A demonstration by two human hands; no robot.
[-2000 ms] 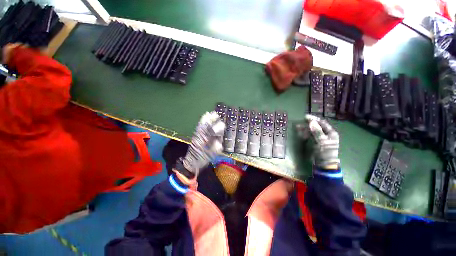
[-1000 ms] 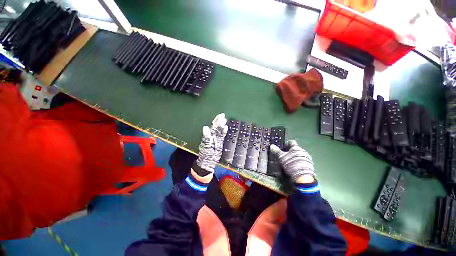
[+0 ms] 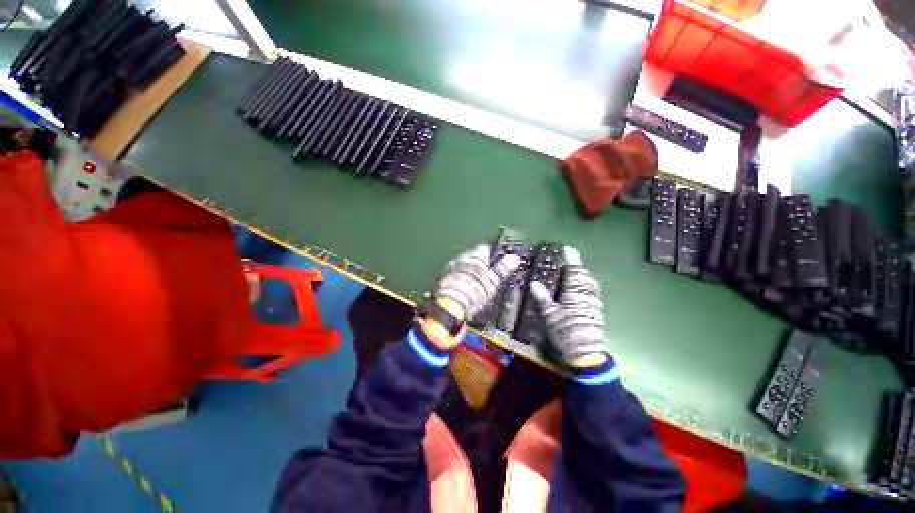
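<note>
A small batch of black remotes (image 3: 519, 286) lies at the bench's front edge between my gloved hands, pale button dots up. My left hand (image 3: 475, 285) is closed over the batch's left side. My right hand (image 3: 570, 310) is closed on its right side, fingers pointing up the bench. The remotes look squeezed together, and the hands hide part of them, so their exact arrangement is not clear.
Leaning row of remotes (image 3: 341, 120) at back left; crowded pile (image 3: 793, 240) at right, smaller group (image 3: 791, 383) near the edge. Brown rag (image 3: 609, 172), single remote (image 3: 665, 129), red bin (image 3: 737, 60) behind. Person in red sleeve (image 3: 130, 311) at left; cardboard (image 3: 150, 102) under another heap.
The spread row of remotes is now narrower and bunched between my hands. My left hand has moved right onto the batch, and my right hand has moved in against its right side.
</note>
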